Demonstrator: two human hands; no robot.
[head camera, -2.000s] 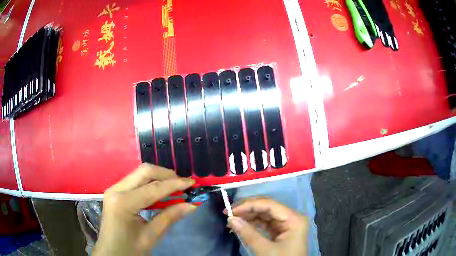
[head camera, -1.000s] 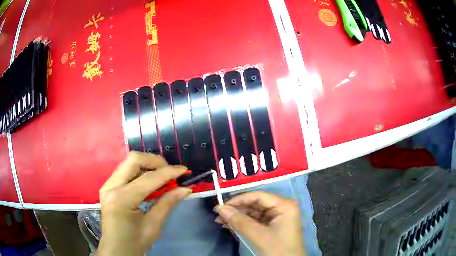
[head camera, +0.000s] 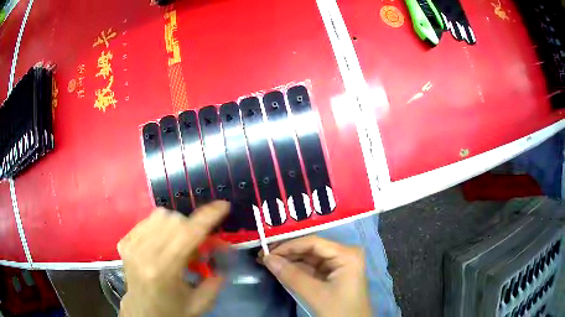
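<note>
Black strip parts (head camera: 238, 148) lie side by side on the red table; the three at the right have white tape pieces (head camera: 298, 206) at their near ends. My right hand (head camera: 319, 275) pinches a thin white tape (head camera: 261, 232), whose far end touches the near end of the strip left of these three. My left hand (head camera: 170, 266) is at the near ends of the left strips, with an extended finger over them. It holds the red-handled snips (head camera: 201, 263), which are blurred; their blades are hard to make out.
Stacked black parts (head camera: 28, 124) stand at the left. A green and black knife (head camera: 425, 23) lies beside loose black pieces (head camera: 457, 25) at the upper right. Grey trays (head camera: 495, 266) with black-filled slots stand at the lower right, below the table's white edge (head camera: 433, 193).
The snips have swung from the tape's far end down toward the table edge. My left finger now reaches over the strips. The tape's far end has come down onto a strip. The view has shifted.
</note>
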